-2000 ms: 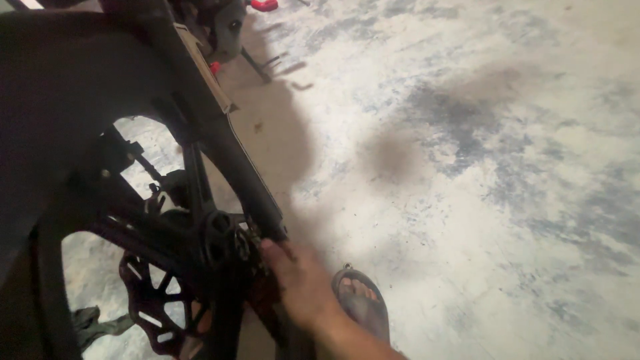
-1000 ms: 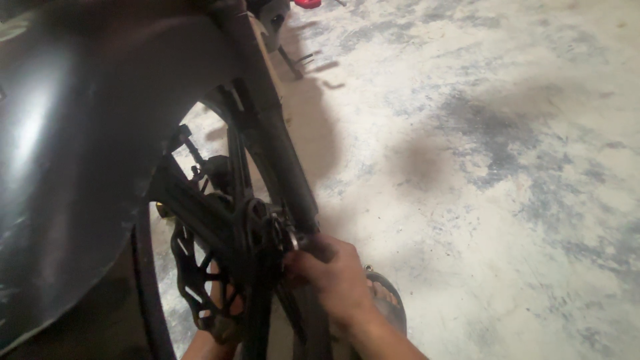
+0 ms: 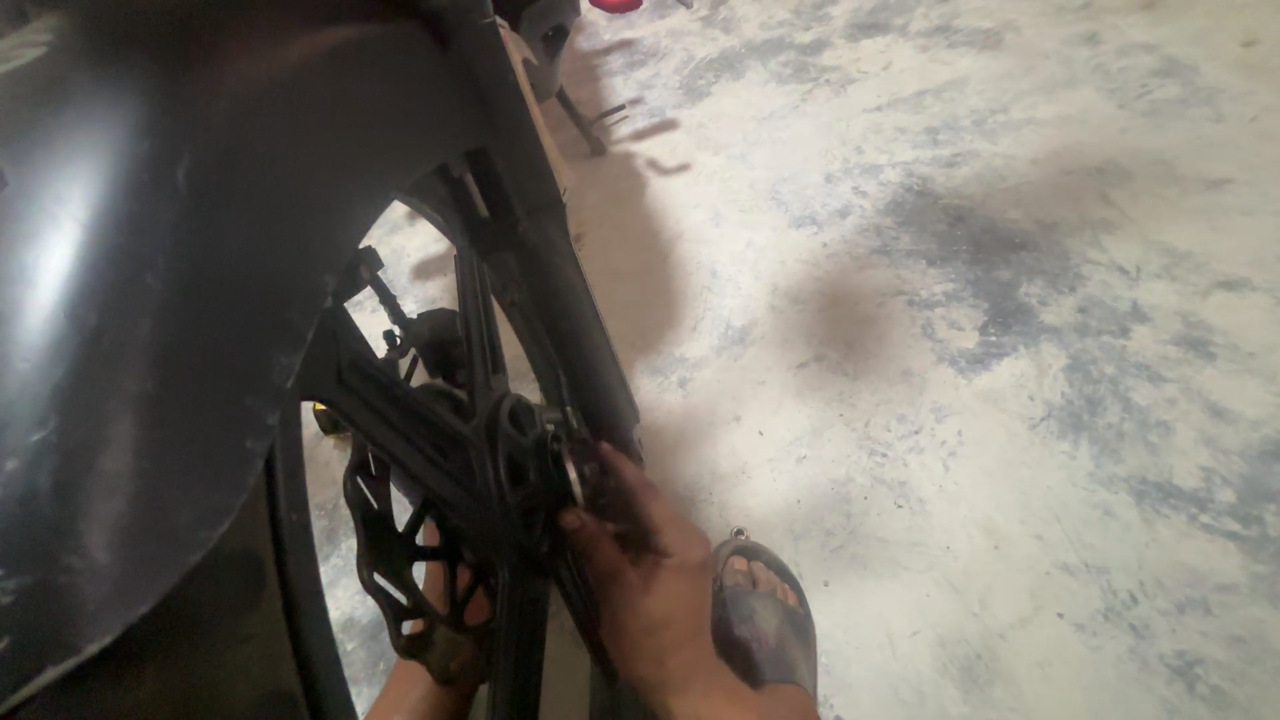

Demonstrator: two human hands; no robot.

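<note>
A motorcycle's dark spoked front wheel (image 3: pixel 500 440) stands under a black glossy fender (image 3: pixel 180 250), with the fork leg (image 3: pixel 570 310) along its right side. My right hand (image 3: pixel 650 580) is at the wheel hub, thumb and fingers around a dark round part with a bright metal rim (image 3: pixel 572 470) beside the lower fork end. The fingertips are partly in shadow. Behind the slotted brake disc (image 3: pixel 400 570) is my left hand (image 3: pixel 440 665), reaching in from below; the disc and spokes hide most of its fingers, and what it touches cannot be made out.
My sandalled foot (image 3: pixel 765 620) is on the mottled white and grey floor (image 3: pixel 950 450), right of my right hand. Part of another vehicle with a stand (image 3: pixel 580 120) and a red part (image 3: pixel 615 4) is at the top. A brake caliper (image 3: pixel 435 340) sits behind the spokes.
My left hand has come into sight behind the brake disc. My right hand stays at the hub, its fingers now around the round part. The view has shifted left.
</note>
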